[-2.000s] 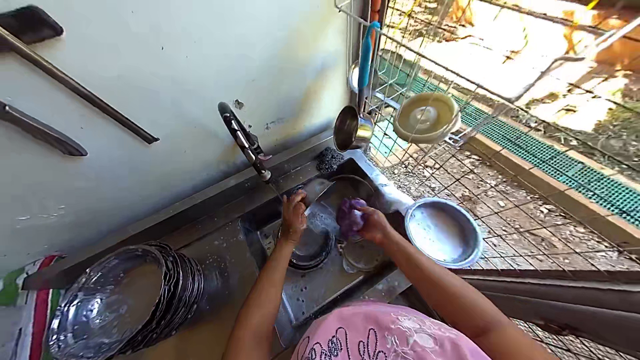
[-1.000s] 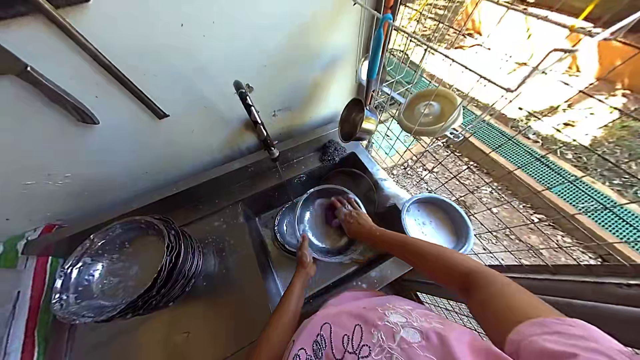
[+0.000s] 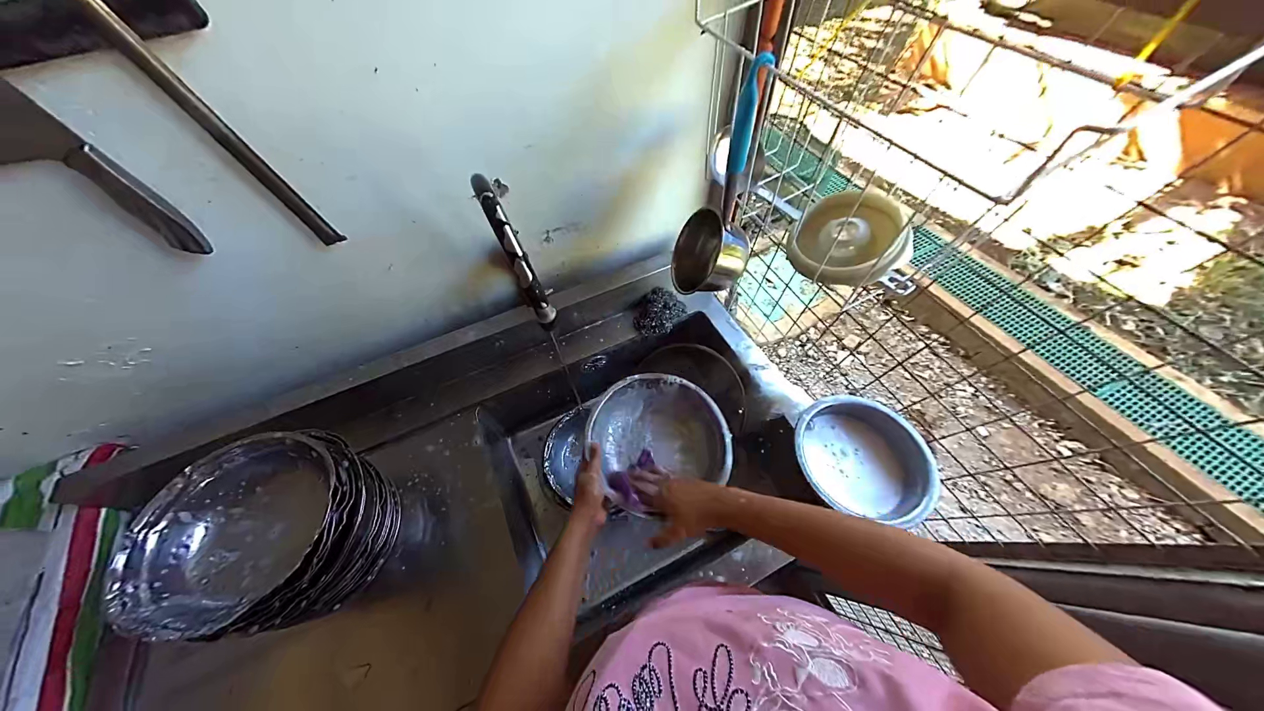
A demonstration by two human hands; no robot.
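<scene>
A round metal bowl (image 3: 681,434), wet with suds, is tilted over the sink (image 3: 632,553). My left hand (image 3: 591,489) grips its left rim. Against the bowl's lower inside my right hand (image 3: 676,497) presses a purple cloth or sponge (image 3: 624,486). Another metal dish (image 3: 563,456) lies beneath, partly hidden by the bowl. Behind it a dark round pan or lid (image 3: 706,380) leans in the sink. Water runs in a thin stream from the faucet (image 3: 518,257). A metal basin of cloudy water (image 3: 859,464) stands right of the sink.
Stacked metal plates (image 3: 237,533) stand on the left counter beside a striped cloth (image 3: 74,583). A steel-wool scrubber (image 3: 659,311) rests on the back ledge. From the wire grid hang a metal ladle or dipper (image 3: 711,252) and a cream strainer-like lid (image 3: 851,237). A knife (image 3: 138,197) hangs on the wall.
Two seconds ago my hands were apart, the right holding the purple cloth; the bowl then came up between them. Since one second ago, my right hand has moved to the bowl's lower part.
</scene>
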